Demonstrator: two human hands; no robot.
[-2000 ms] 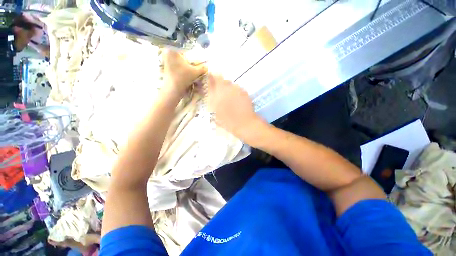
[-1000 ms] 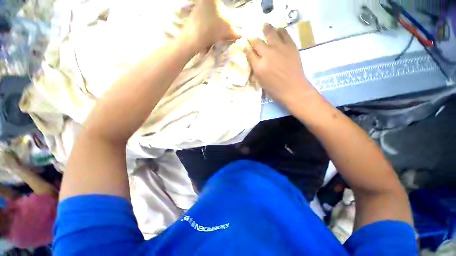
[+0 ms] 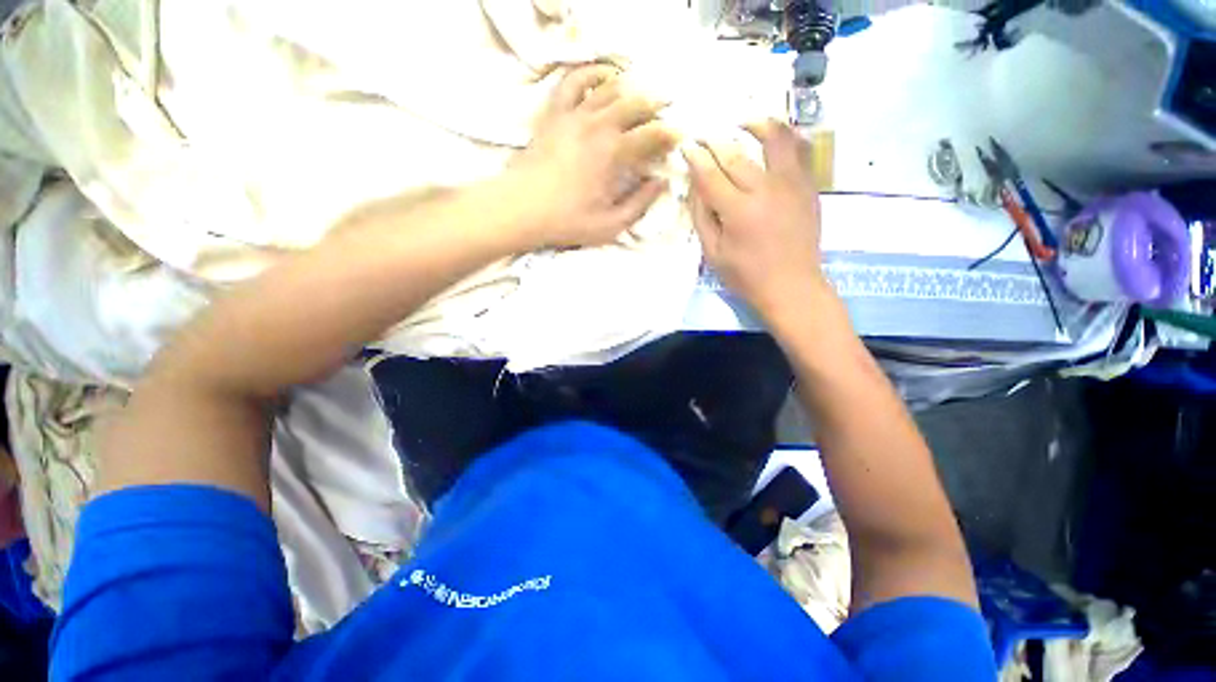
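Note:
A large crumpled heap of cream cloth [image 3: 334, 120] covers the left of the machine table and hangs over its front edge. My left hand [image 3: 594, 167] lies on the cloth with bent fingers and grips part of it. My right hand [image 3: 760, 207] is just to the right, its fingertips pinching the cloth close to my left fingers. The exact edge between the fingertips is washed out by glare. The presser foot and needle area [image 3: 808, 100] shows above and right of my right hand. A tan block [image 3: 822, 160] sits on the bed beside my right fingers.
A ruler scale [image 3: 934, 284] runs along the table's front edge. Snips with red-orange and blue handles [image 3: 1024, 213], a shiny metal part [image 3: 946, 163] and a purple-topped container [image 3: 1134, 248] stand at the right. A dark phone [image 3: 776, 506] and cream pieces lie below. A blue crate [image 3: 1027, 606] is lower right.
The view has swung towards the right side of the table, bringing in the purple-topped container. My left hand has turned and lowered over the cloth; my right hand remains beside it at the cloth.

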